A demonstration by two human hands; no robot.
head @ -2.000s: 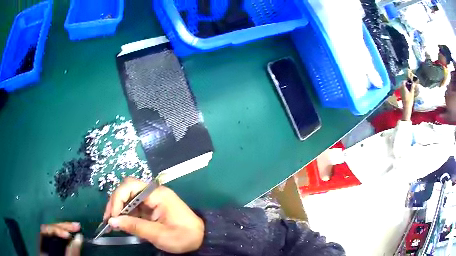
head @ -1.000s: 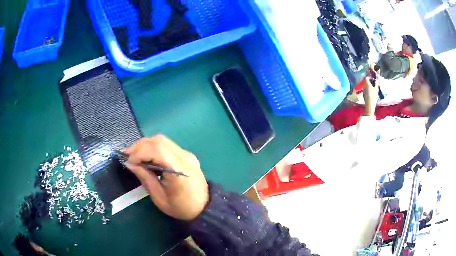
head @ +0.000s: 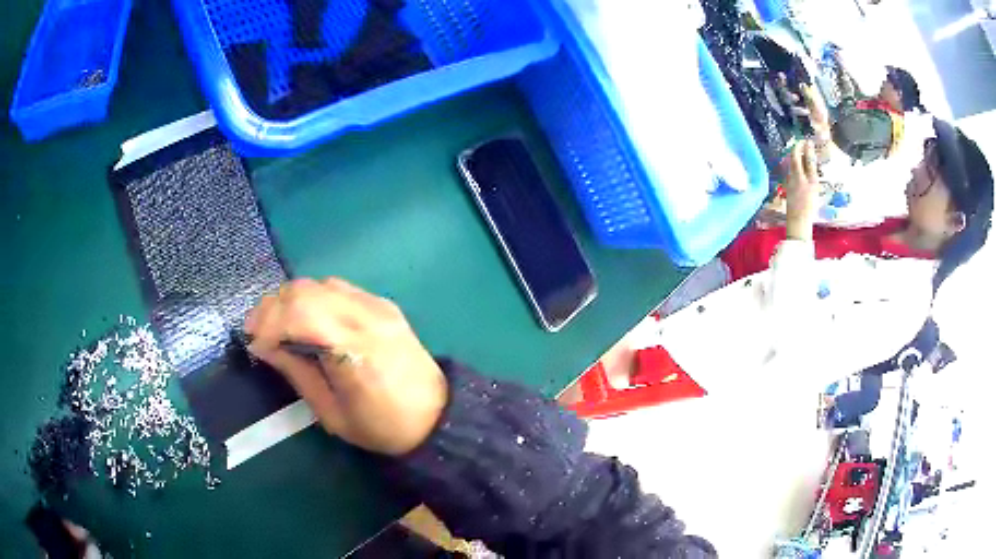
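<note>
My right hand is over the lower part of the black sheet of small parts, its fingers closed on dark, partly hidden tweezers. The tweezer tips are hidden or blurred at the sheet. My left hand is small and cut off at the bottom left corner. Its fingers are against a black workpiece bundle, mostly out of view. A scattered heap of tiny white pieces lies left of the sheet, touching a heap of tiny black pieces.
A large blue basket with black strips stands behind the sheet, a second blue basket with white material right of it. A smartphone lies on the green bench. A small blue bin is top left. A person sits right.
My right hand and tweezers have moved from beside my left hand, away from me, onto the black sheet. The view has shifted, and my left hand is now nearly out of the picture.
</note>
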